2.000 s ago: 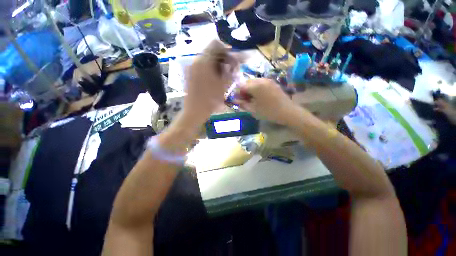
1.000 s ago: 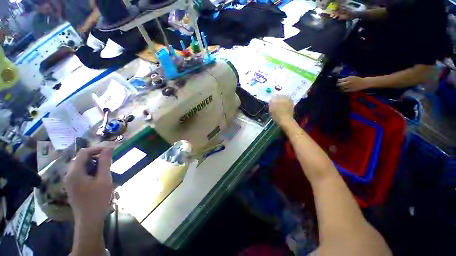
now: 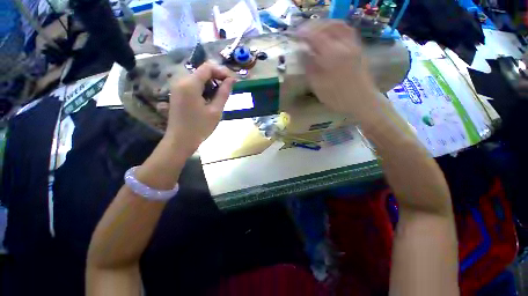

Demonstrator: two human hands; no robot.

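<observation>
The cream sewing machine head [image 3: 382, 68] lies across the middle, with a green control panel and a lit white screen [image 3: 238, 102]. My left hand [image 3: 194, 110], with a pale bangle on the wrist, is raised in front of the machine's left end. Its thumb and fingers pinch a small dark piece [image 3: 212, 88], perhaps a bobbin or bobbin case. My right hand [image 3: 338, 66] is over the top of the machine head, blurred; whether its fingers hold anything cannot be told. Black cloth [image 3: 87, 173] spreads at the left and down over the lap.
Blue-handled snips [image 3: 305, 145] lie on the white table [image 3: 249, 179] below the machine head. Papers [image 3: 173, 26] lie behind the machine. A printed sheet with a green stripe [image 3: 428, 110] is at the right. A red basket [image 3: 492, 231] stands lower right, below the table.
My right hand has moved from the sheet at the machine's right end back over the machine head. My left hand still pinches the dark piece. The view has turned left.
</observation>
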